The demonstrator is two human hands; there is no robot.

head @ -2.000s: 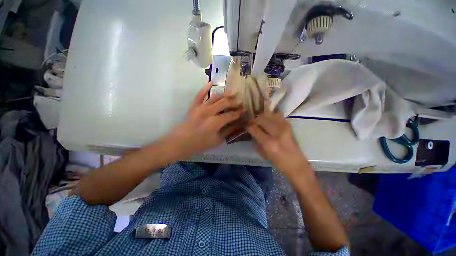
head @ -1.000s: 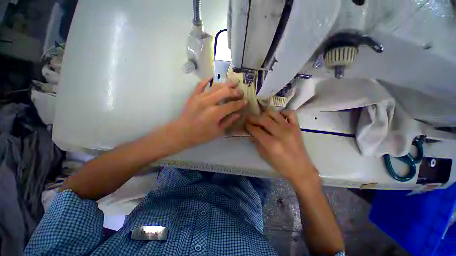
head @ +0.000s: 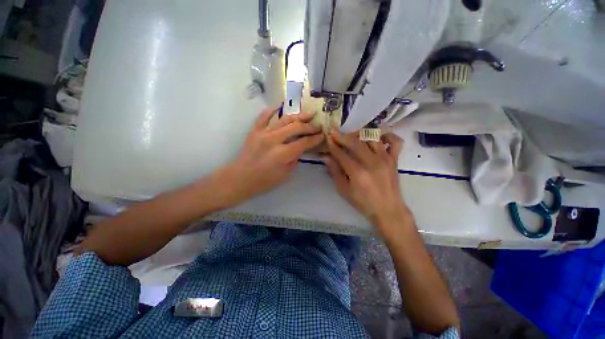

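The beige garment piece [head: 494, 155] runs from the needle area out to the right across the white table, bunched near the scissors. My left hand [head: 277, 147] lies flat, its fingertips on the cloth just in front of the presser foot [head: 332, 102]. My right hand [head: 363, 165] presses on the cloth beside it, fingertips close to my left fingers. Both hands hold the cloth down. The sewing machine head [head: 411, 46] stands over the cloth. The brown band cannot be made out under my hands.
Teal-handled scissors [head: 533, 218] and a flat black rectangle [head: 576, 224] lie at the table's right. A machine lamp [head: 260, 66] hangs left of the needle. A blue crate [head: 550, 288] stands below right. Grey cloth heaps [head: 33, 218] lie at far left.
The cloth has moved further in under the foot, and the brown patch seen earlier between my hands no longer shows. My right fingers have moved up nearer the foot. The view has shifted.
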